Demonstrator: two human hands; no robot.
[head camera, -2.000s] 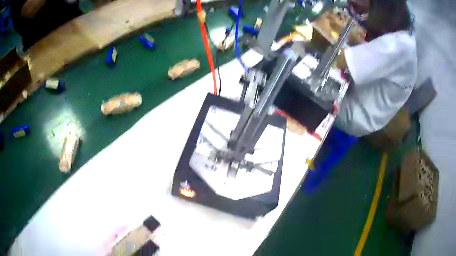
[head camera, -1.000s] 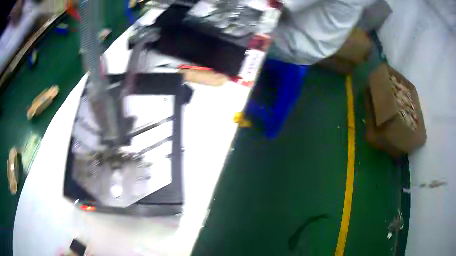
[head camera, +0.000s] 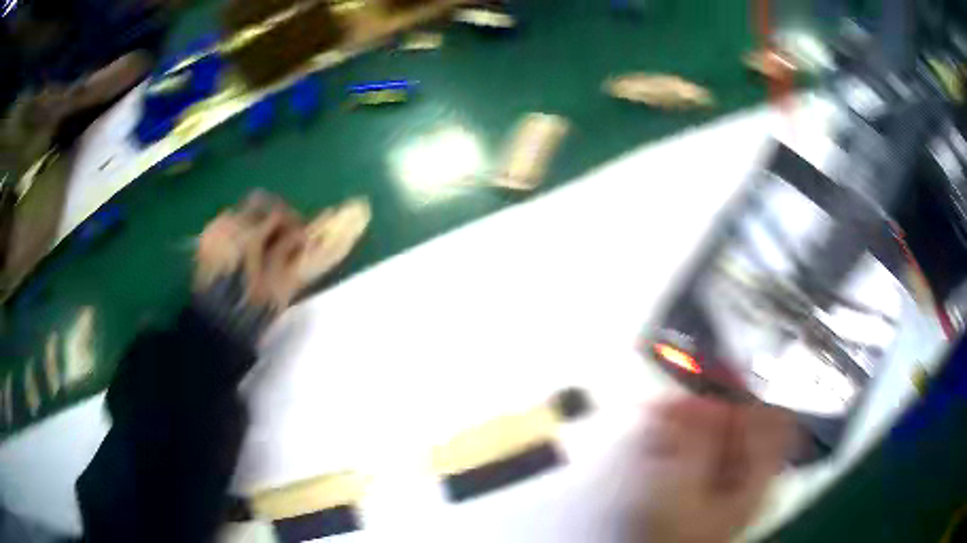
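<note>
My left hand (head camera: 252, 249), blurred, reaches from a dark sleeve over the near edge of the green belt. Its fingers are at a tan product body (head camera: 337, 235) and hold it. My right hand (head camera: 713, 461) is strongly blurred at the lower right, in front of the black bench machine (head camera: 689, 318) with its glowing red lamp; its fingers and anything in them cannot be made out. The locating jig (head camera: 498, 437) lies on the white bench in two tan sections with black pads on the near edge.
The green belt (head camera: 445, 228) curves past the white bench (head camera: 477, 297). More tan bodies (head camera: 532, 152) lie on it, with blue-and-yellow units (head camera: 382, 91) on the far side. A brown box (head camera: 278, 42) stands across the belt. A red-orange hose (head camera: 772, 53) hangs at the upper right.
The view has swung left from the machine and floor to the belt and jig. Both hands have come into the picture, the left one at a tan body. The other worker is out of view.
</note>
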